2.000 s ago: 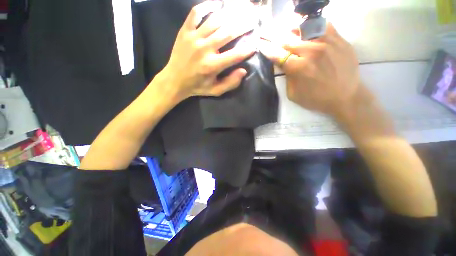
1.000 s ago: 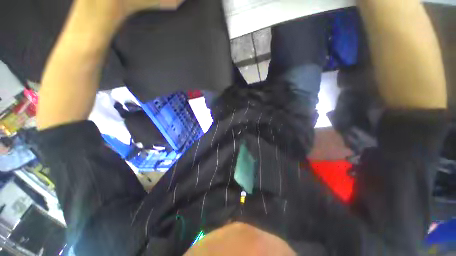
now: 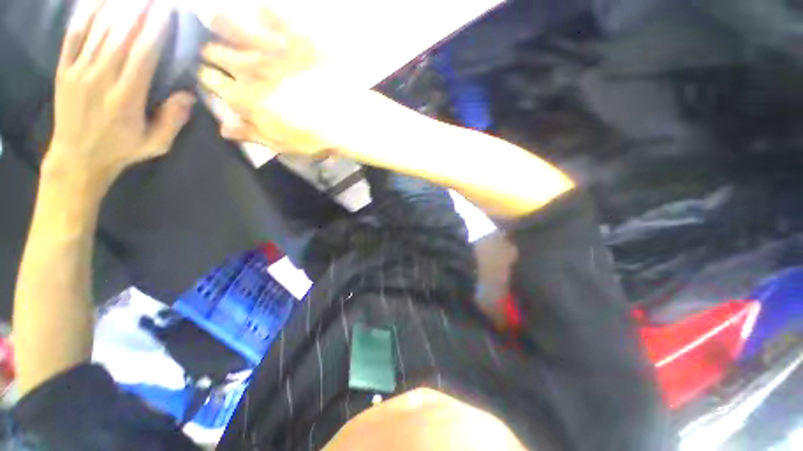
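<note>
A black fabric piece (image 3: 194, 194) lies at the upper left and hangs over the table's front edge. My left hand (image 3: 114, 92) lies flat on it with the thumb spread, its fingertips near the top edge of the picture. My right hand (image 3: 264, 88) is close to its right, fingers bent at the cloth's right side; whether they pinch the cloth is unclear. Bright glare washes out both hands' fingers and the white table (image 3: 414, 31). The machine head and needle are not in view.
A blue plastic crate (image 3: 233, 304) stands below at the left, beside a crumpled white bag (image 3: 132, 339). A black pile (image 3: 669, 167) fills the right side. A red bin (image 3: 696, 348) and a blue bin (image 3: 779, 321) are at the lower right. A green rectangle (image 3: 372, 357) lies on my dark striped clothing.
The view has swung, so the table and cloth sit further left. Both hands, cut off a second ago, show again close together on or beside the cloth. The pile and bins show more at right.
</note>
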